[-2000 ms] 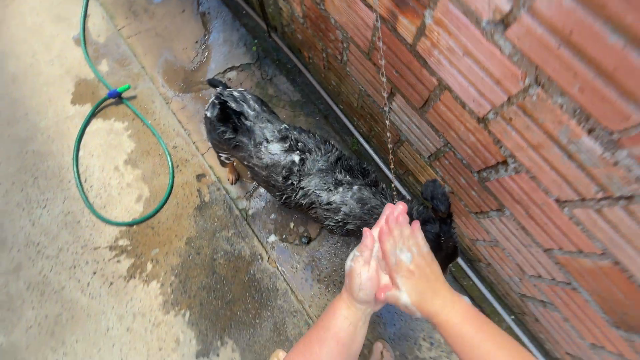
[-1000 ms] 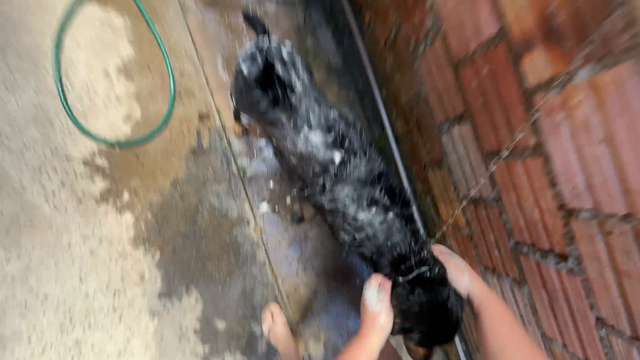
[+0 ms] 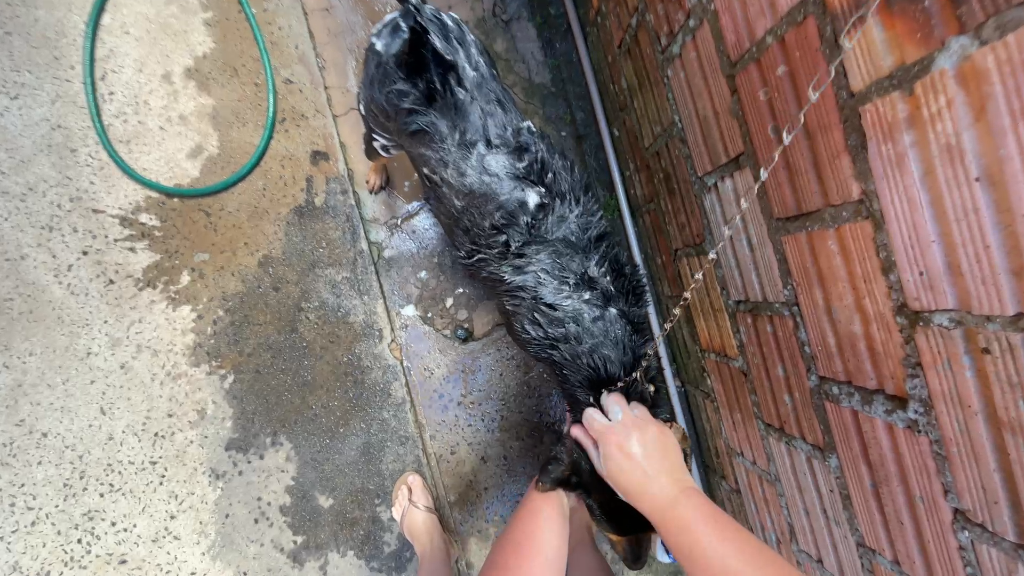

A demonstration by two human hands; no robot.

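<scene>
A wet black dog with tan paws stands lengthwise beside the wall, white lather on its back and rump. My right hand rests on its neck, just behind the head, with bent fingers by the metal chain; whether they grip the chain or only the fur does not show. The chain runs from the neck to the upper right. What looks like my left forearm reaches to the near side of the dog's head, and the hand itself is hidden behind the head and ear.
A rough wall of ridged red bricks rises at the right, with a thin pipe along its base. A green hose loops on the wet concrete floor at upper left. A sandalled foot stands at the bottom.
My hands were together over the dog's front end at first, then apart on either side of its head. Now the right one lies on its neck. The view has turned and moved.
</scene>
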